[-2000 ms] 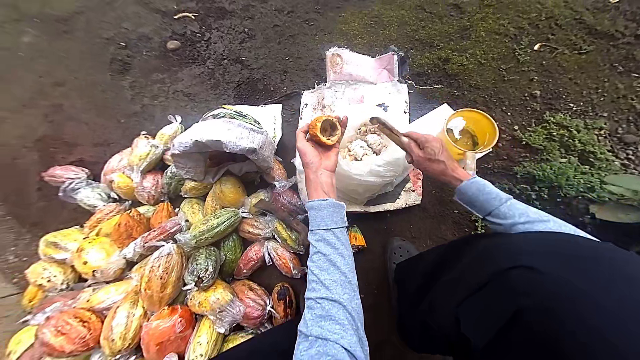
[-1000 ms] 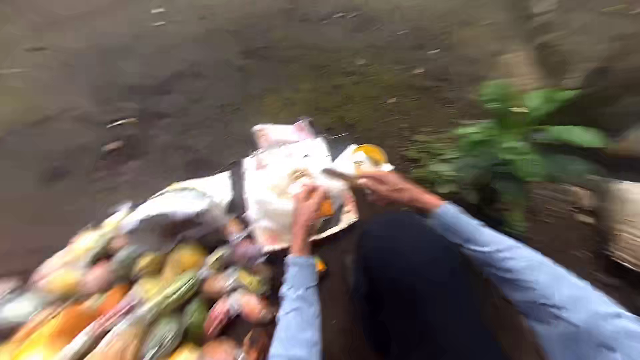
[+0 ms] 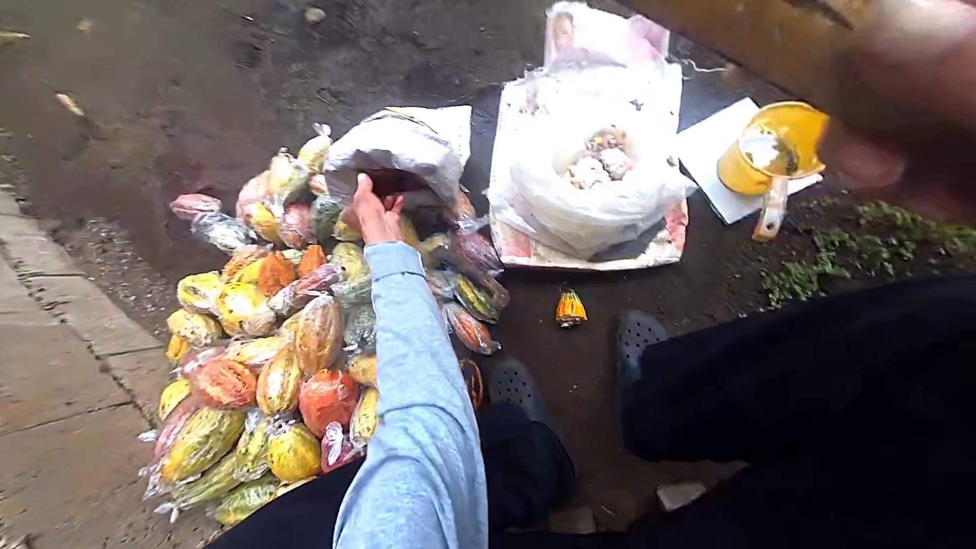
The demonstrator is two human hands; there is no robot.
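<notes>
My left hand (image 3: 375,213) is at the mouth of a white woven sack (image 3: 396,149), fingers apart, with no pod seen in it; part of the hand is turned away. Below and around it lies a heap of cacao pods (image 3: 278,381), many wrapped in clear plastic. My right hand (image 3: 915,99), close to the camera and blurred at the upper right, grips a brown, flat-looking tool (image 3: 762,38) whose kind is unclear. A white plastic bag (image 3: 579,206) holding whitish cacao pulp and beans (image 3: 602,162) stands on a flattened sack (image 3: 515,130).
A yellow plastic pitcher (image 3: 743,169) with whitish contents stands on a white sheet (image 3: 705,145) at the right. A cut orange pod end (image 3: 571,308) lies on the soil near my clogs (image 3: 639,339). Stone paving (image 3: 61,343) borders the heap at the left.
My left hand has moved from the white bag of pulp left to the woven sack; the hollow cut pod it held two seconds ago is out of it. My right hand has come up close to the camera.
</notes>
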